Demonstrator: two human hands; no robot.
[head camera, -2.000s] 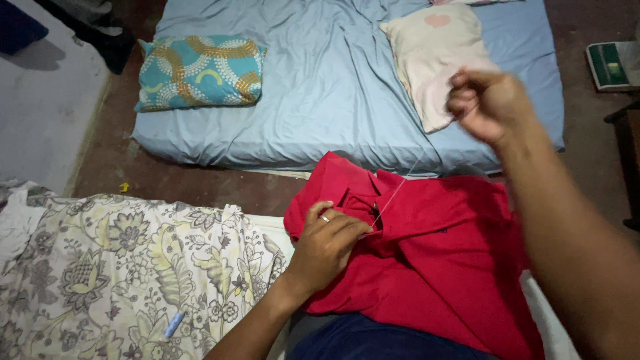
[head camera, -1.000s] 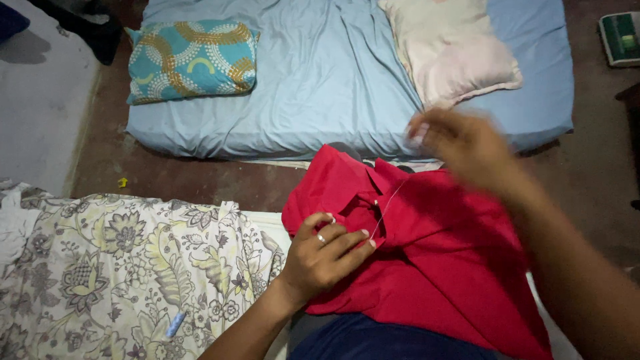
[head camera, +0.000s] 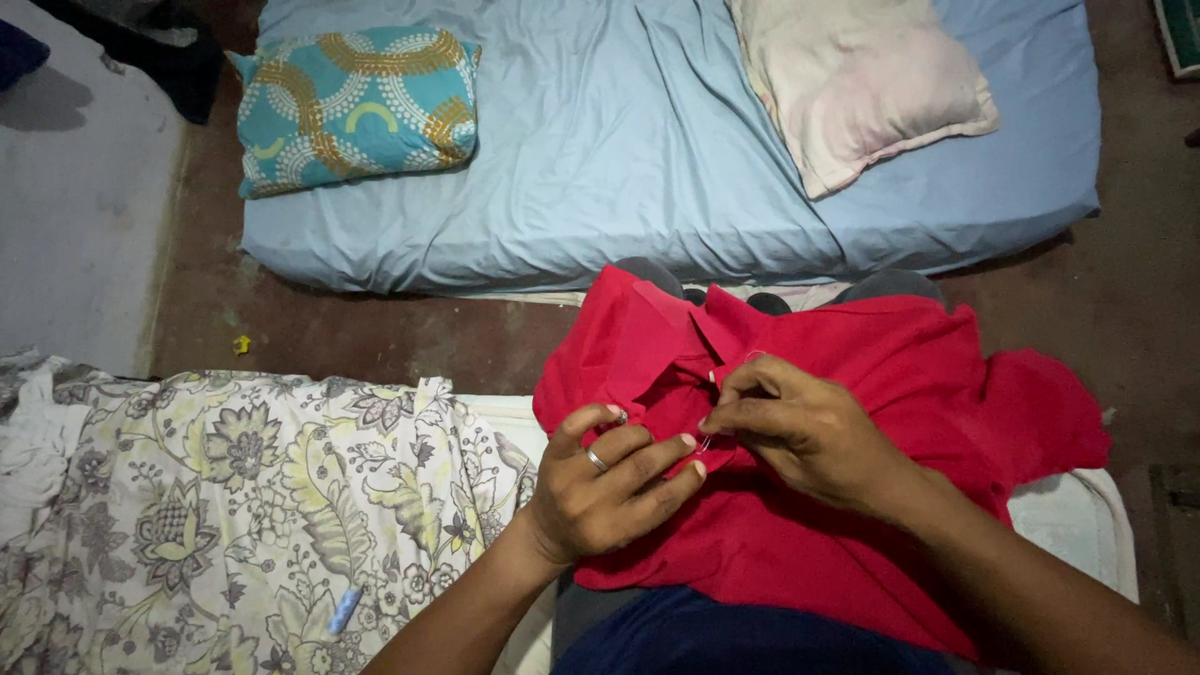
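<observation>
A red collared garment (head camera: 825, 337) lies across my lap. My left hand (head camera: 609, 478), with a ring on one finger, presses and pinches the cloth just below the collar opening. Close beside its fingertips, my right hand (head camera: 806, 431) pinches something small and thin at the cloth, seemingly a needle; its fingertips hide most of it. A fine pale thread (head camera: 705, 444) shows between the two hands. On the floral cloth at the lower left lies a small light-blue thread spool (head camera: 344, 609).
A floral cloth (head camera: 234, 497) covers the surface on my left. Ahead stands a low bed with a blue sheet (head camera: 581, 159), a teal patterned pillow (head camera: 361, 108) and a pale pillow (head camera: 862, 84). A yellow scrap (head camera: 242, 345) lies on the brown floor (head camera: 375, 342).
My right hand, raised over the bed edge with the thread drawn taut two seconds ago, has come down to the red cloth beside my left hand. My left hand has stayed at the collar opening.
</observation>
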